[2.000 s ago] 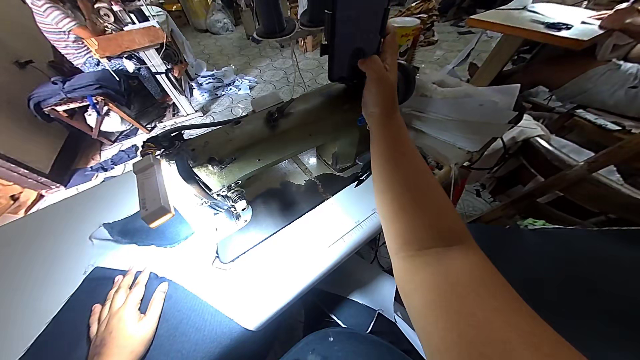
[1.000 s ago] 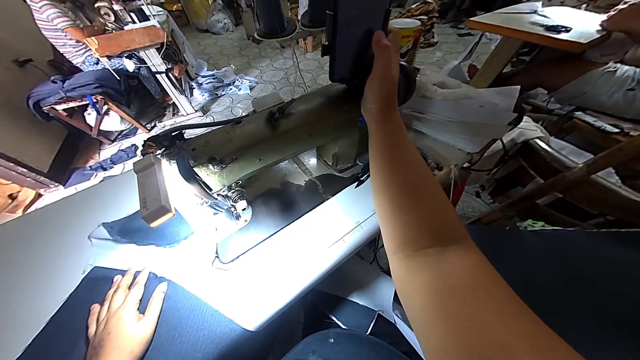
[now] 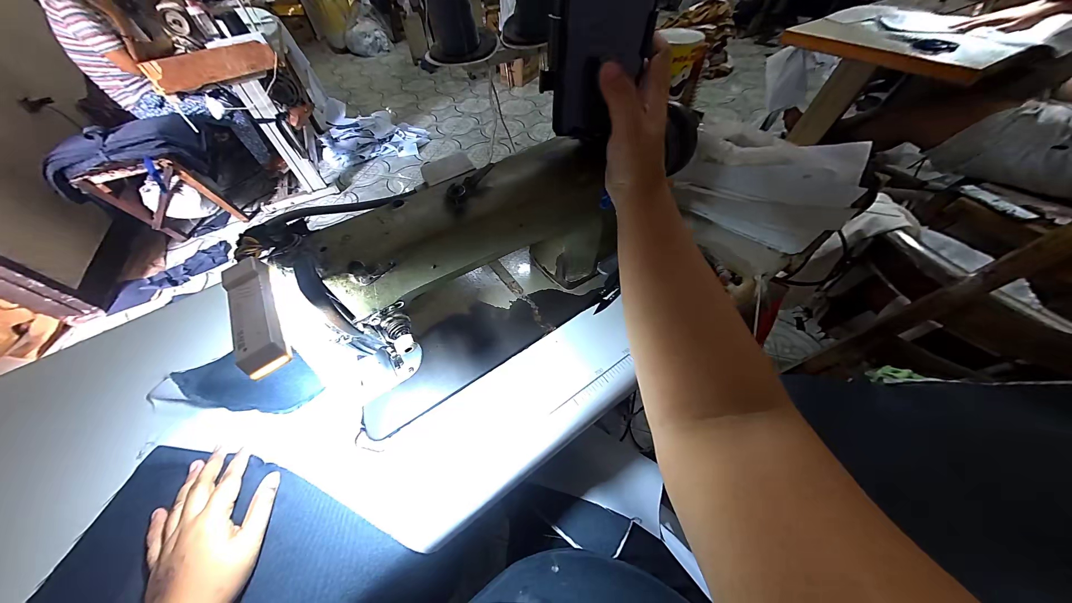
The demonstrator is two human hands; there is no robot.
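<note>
My left hand lies flat, fingers apart, on dark blue fabric at the near left of the white sewing table. My right arm reaches past the sewing machine, and my right hand is at a black phone-like device above the machine's far right end. Its thumb shows against the device; whether the fingers close round it is hidden. A small box-shaped lamp shines by the machine's needle end, over a smaller dark blue fabric piece.
Black thread cones stand behind the machine. A stool piled with dark cloth and a seated person at another machine are at the far left. A wooden table with a person's hand on it stands far right, above wooden frames and pale cloth.
My right thumb was low on the black device two seconds ago, then higher up; now it is lower than one second ago. My left hand has stayed on the fabric.
</note>
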